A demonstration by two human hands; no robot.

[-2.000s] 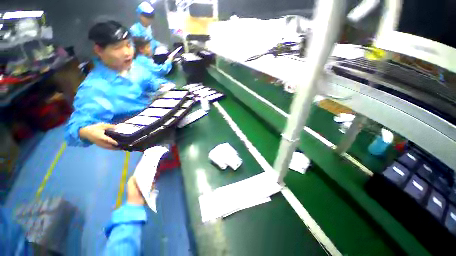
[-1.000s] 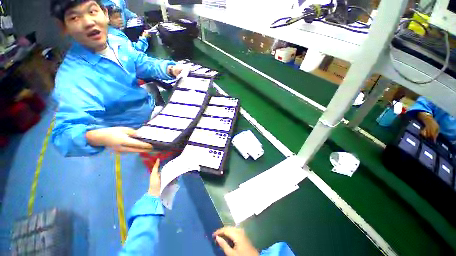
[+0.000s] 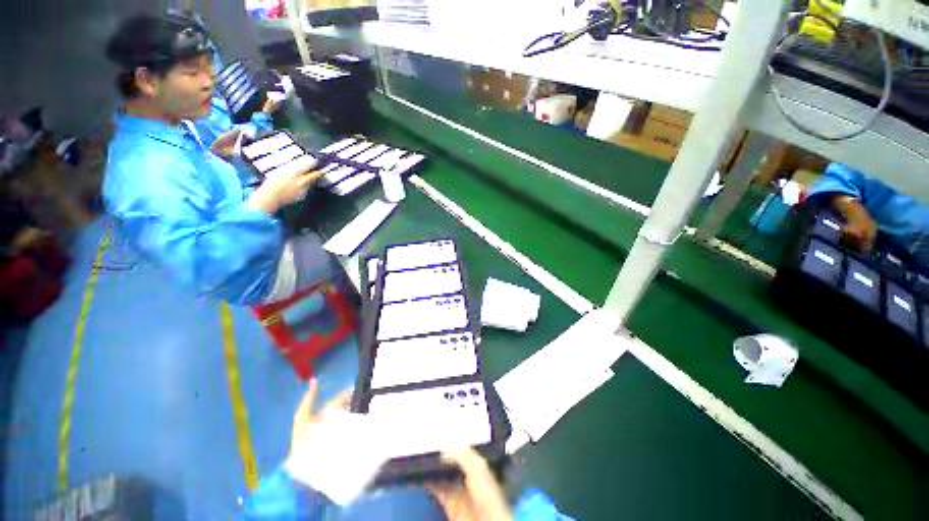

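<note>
A black tray [image 3: 367, 366] of white phones, backs up with dark round lenses at their right ends, lies along the bench in front of me. My left hand [image 3: 311, 432] is at its near left corner and holds a white sheet [image 3: 351, 453], blurred, over that corner. My right hand [image 3: 471, 488] is at the tray's near edge, fingers against it, partly cut off by the bottom of the picture.
White strips [image 3: 555, 377] and a folded white piece [image 3: 509, 304] lie right of the tray. A white curl [image 3: 766, 358] lies on the green belt. A metal post [image 3: 703, 163] rises at right. A seated person [image 3: 194, 204] holds another tray [image 3: 277, 153]. Another person's hand works over dark phones at far right.
The seated person has turned away and moved their tray back. The near phone tray has shifted towards me. My right hand has come to its near edge, and my left hand has moved lower.
</note>
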